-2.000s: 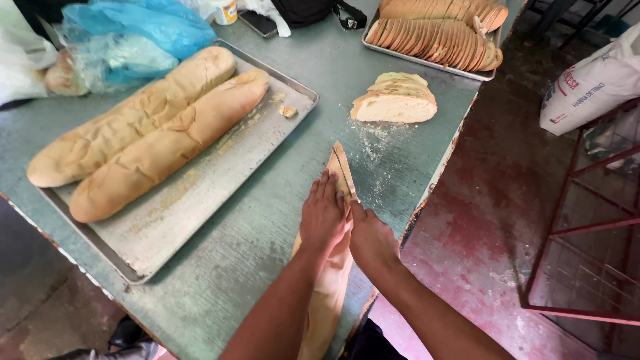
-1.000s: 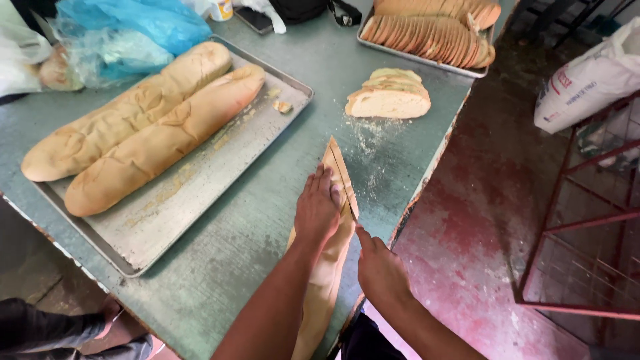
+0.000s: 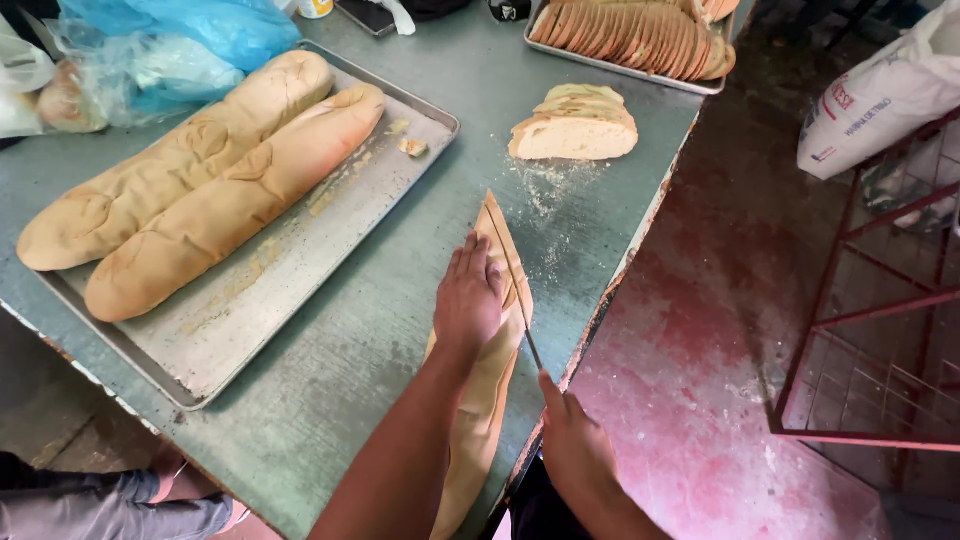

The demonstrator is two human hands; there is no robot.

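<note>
My left hand point(image 3: 470, 296) lies flat on a long bread loaf point(image 3: 480, 405), fingers pointing toward its far, pointed end. In my right hand point(image 3: 577, 442), near the table's right edge, is a thin-bladed knife point(image 3: 532, 346); its handle is hidden by the fingers. The blade runs diagonally into the loaf, just right of my left hand, with a narrow strip of bread on its outer side. Beyond the loaf, a stack of bread slices point(image 3: 574, 127) leans on the table among crumbs. Two whole loaves point(image 3: 240, 184) lie side by side on a metal tray at the left.
The metal tray point(image 3: 300, 296) covers much of the left tabletop point(image 3: 322, 412). A second tray of sliced bread point(image 3: 634, 41) stands at the far right corner. Plastic bags point(image 3: 172, 52) lie far left. A white sack point(image 3: 877, 97) and red metal rack point(image 3: 870, 315) stand right. A person's legs point(image 3: 112, 499) show lower left.
Two seconds ago my right hand was close against the loaf beside my left hand; it has drawn back toward me, and more of the blade shows. My left hand stays on the loaf.
</note>
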